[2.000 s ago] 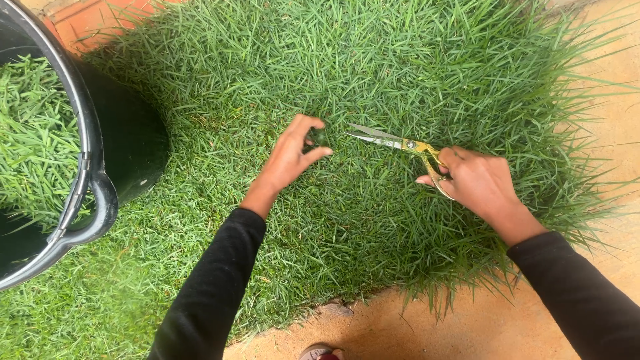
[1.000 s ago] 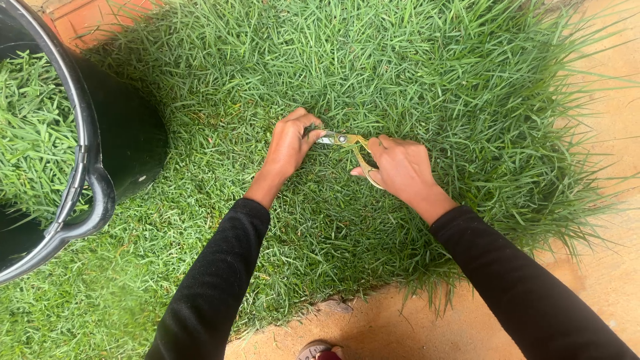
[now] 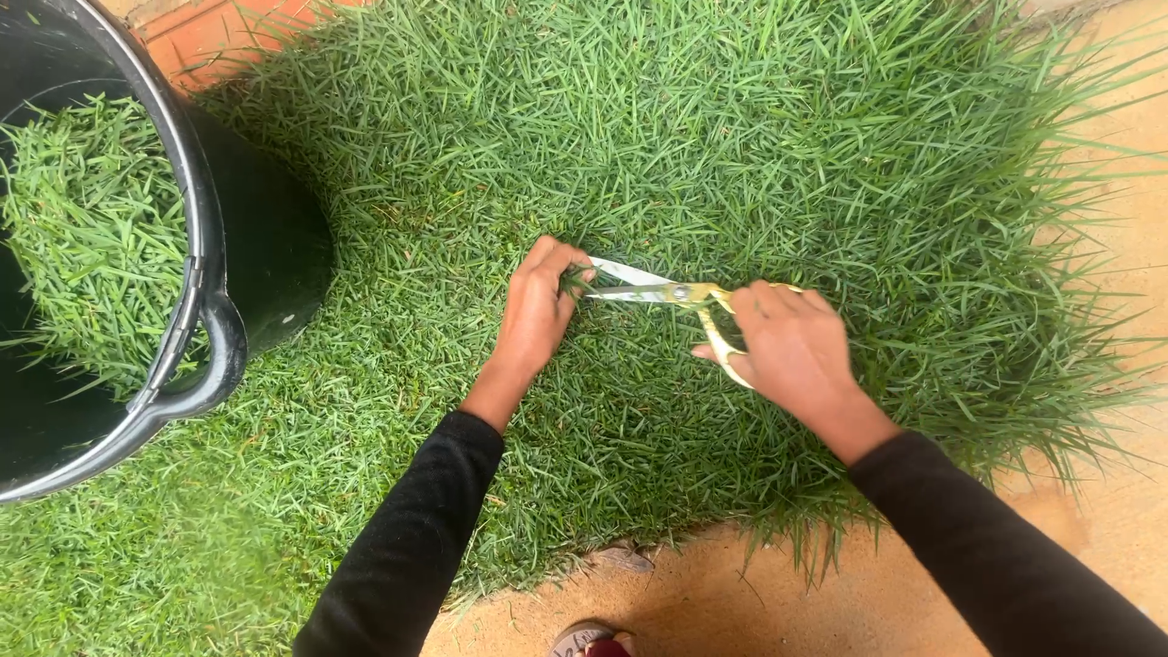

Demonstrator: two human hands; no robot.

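Observation:
My right hand [image 3: 789,342] holds a pair of scissors [image 3: 680,293] by its gold-coloured handles, with the silver blades parted and pointing left. The blade tips reach the curled fingers of my left hand [image 3: 538,297], which grips a small tuft of grass blades [image 3: 575,279]. Both hands are low over the middle of the grass [image 3: 639,401]. Part of the lower handle loop shows below my right fingers; the rest is hidden by the hand.
A black plastic bucket [image 3: 212,265] with cut grass [image 3: 96,237] inside stands at the left. Longer grass [image 3: 1031,301] spills over tan paving [image 3: 1113,474] at the right. Reddish tiles [image 3: 219,41] lie at the upper left. A shoe [image 3: 584,636] shows at the bottom edge.
Since two seconds ago, my right hand has moved left with the scissors, toward my left hand. The blades have opened wider than in the earlier frames.

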